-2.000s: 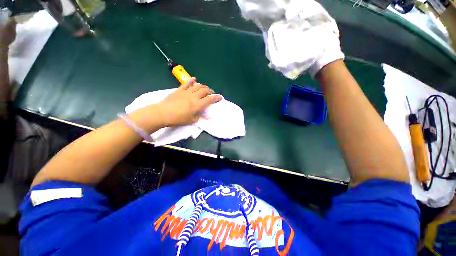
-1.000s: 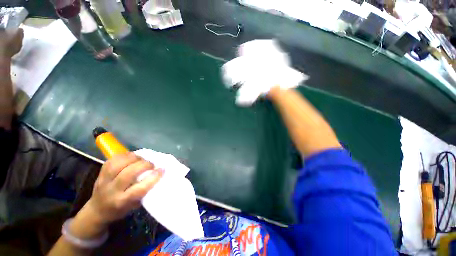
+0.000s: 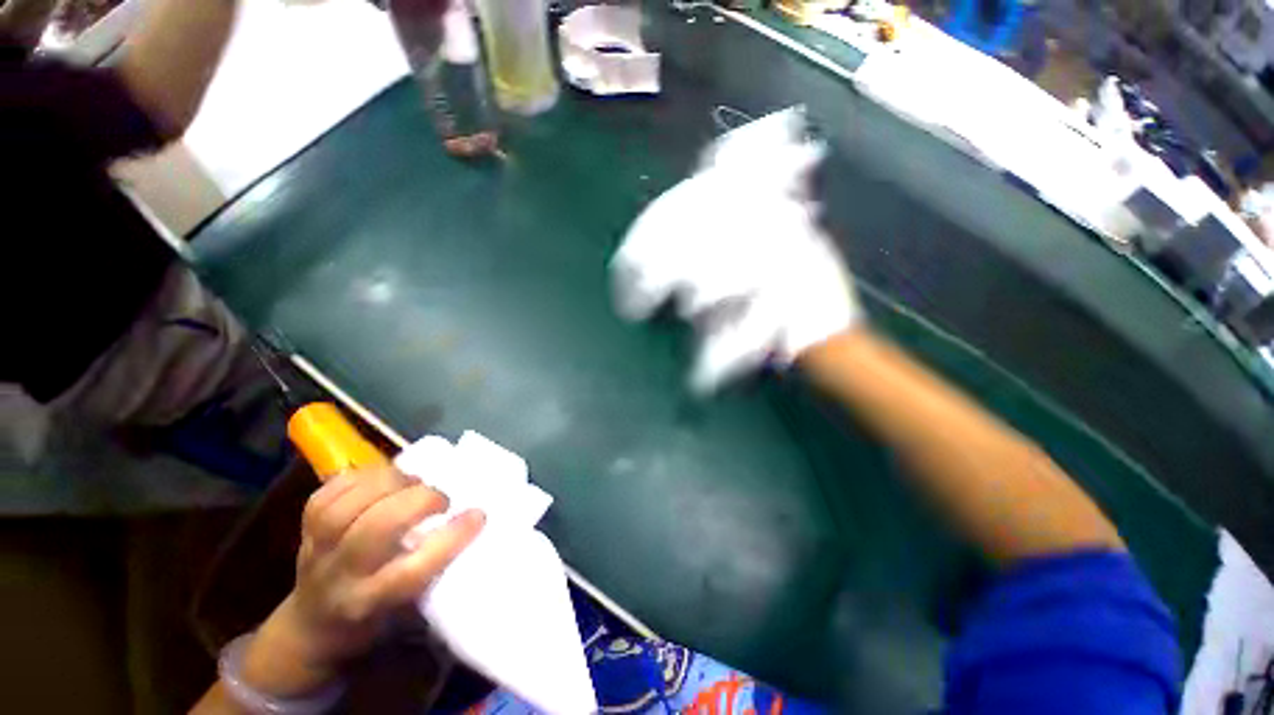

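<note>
My left hand [image 3: 366,556] is closed around the orange electric screwdriver [image 3: 333,439] and a white cloth [image 3: 510,601] at the near left bench edge. The screwdriver's barrel sticks out of the fist, and the cloth hangs down past the edge. My right hand [image 3: 782,300], in a white glove, is blurred over the middle of the green bench [image 3: 461,328]. A bunched white cloth [image 3: 713,231] appears to be in it; glove and cloth are hard to tell apart.
Bottles, one yellowish [image 3: 517,56], stand at the far left. A white housing [image 3: 609,50] lies on the dark belt [image 3: 922,210] beyond the bench. A raised shelf [image 3: 978,133] with parts runs at upper right. A neighbour's arm [image 3: 175,63] is at left.
Two seconds ago the screwdriver and cloth lay on the bench; my left hand now holds them at the edge. The blue box is no longer seen. The view has shifted left.
</note>
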